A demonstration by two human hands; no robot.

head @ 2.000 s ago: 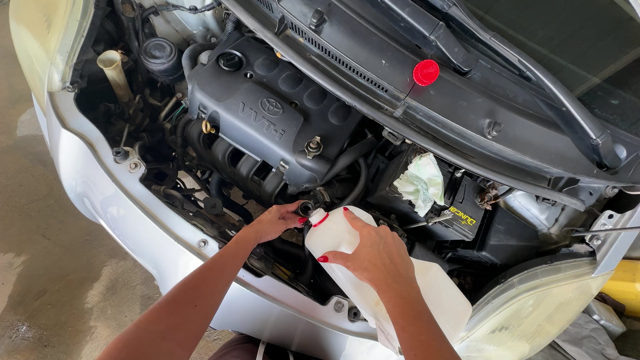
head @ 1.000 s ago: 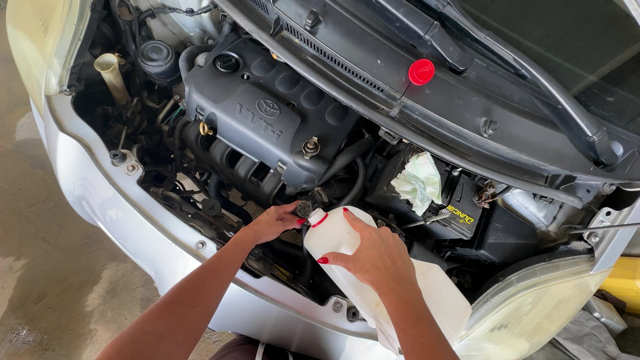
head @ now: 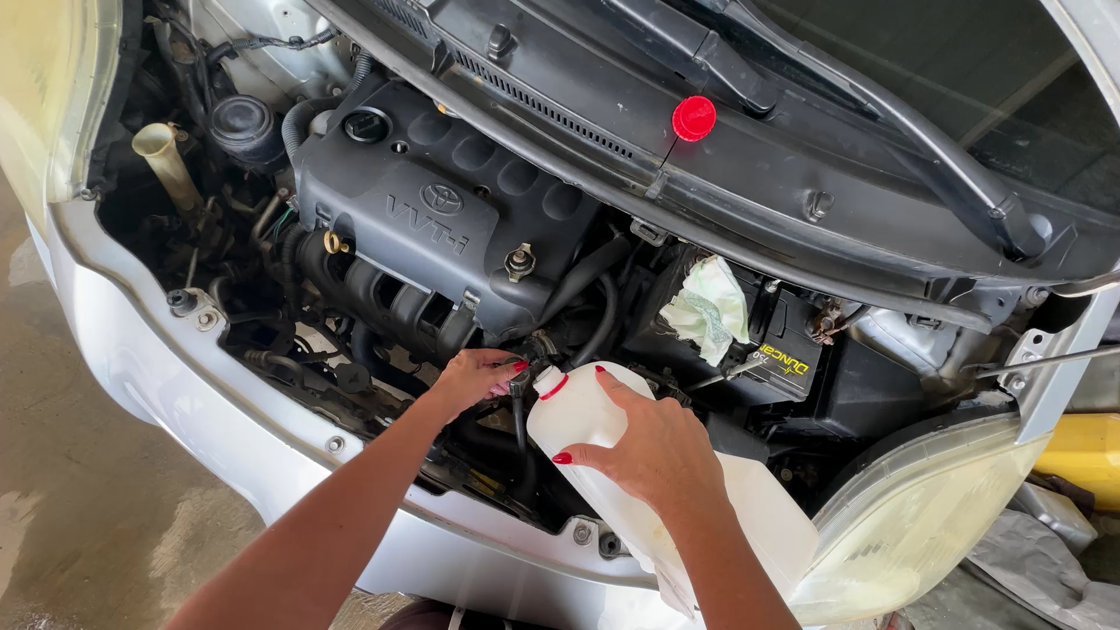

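My right hand grips a white plastic jug, which is tilted with its open mouth toward the dark filler neck in front of the engine. My left hand has its fingertips closed on that neck, beside the jug's mouth. Whether liquid is flowing cannot be made out. Behind my hands lies the black plastic engine cover with its oil filler cap. A red screw cap rests on the black cowl below the windshield.
A crumpled paper towel lies beside the car battery. The silver front body edge runs between me and the engine. A thin metal rod reaches in from the right, above the right headlight. Wiper arms cross the top right.
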